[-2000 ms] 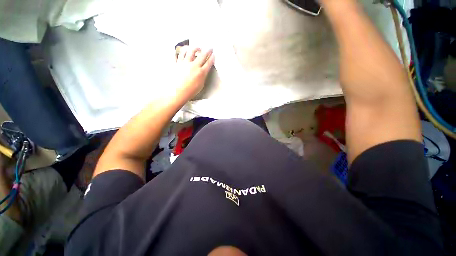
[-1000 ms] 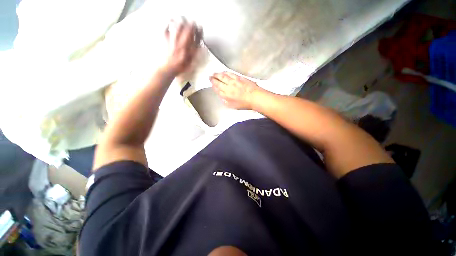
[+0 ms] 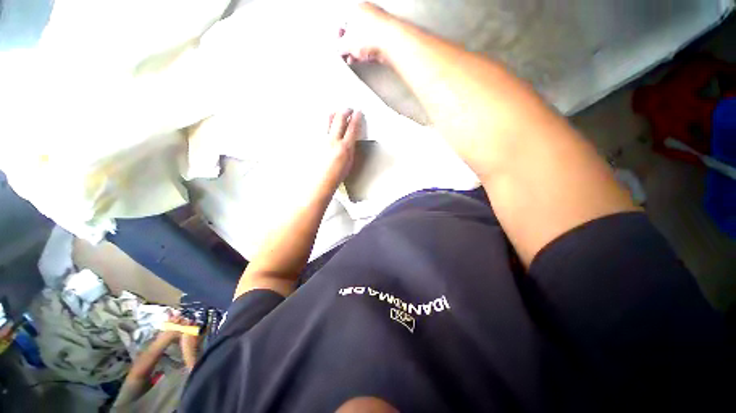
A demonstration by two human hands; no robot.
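Observation:
A white garment (image 3: pixel 266 101) lies spread on the pressing table, washed out by glare. An opening near my body shows a grey surface (image 3: pixel 371 171) inside it. My left hand (image 3: pixel 345 139) rests on the cloth at the left edge of this opening, fingers forward and slightly apart, holding nothing visible. My right hand (image 3: pixel 367 39) is farther out, at the far end of a curved garment edge. Its fingers are bent down towards the cloth; glare hides whether they pinch it. No iron is in view.
Loose cream cloth (image 3: pixel 145 181) hangs over the left side, above a dark navy padded block (image 3: pixel 173 256). A person's forearms (image 3: pixel 153 359) and crumpled cloth (image 3: pixel 77 339) show at lower left. Grey table cover (image 3: pixel 557 48) extends right. Red items (image 3: pixel 678 97) and a blue basket (image 3: pixel 721 193) lie beyond.
The iron seen at the top two seconds ago is out of view. Since one second ago, my left hand has moved nearer, beside the opening, and my right hand has reached farther out.

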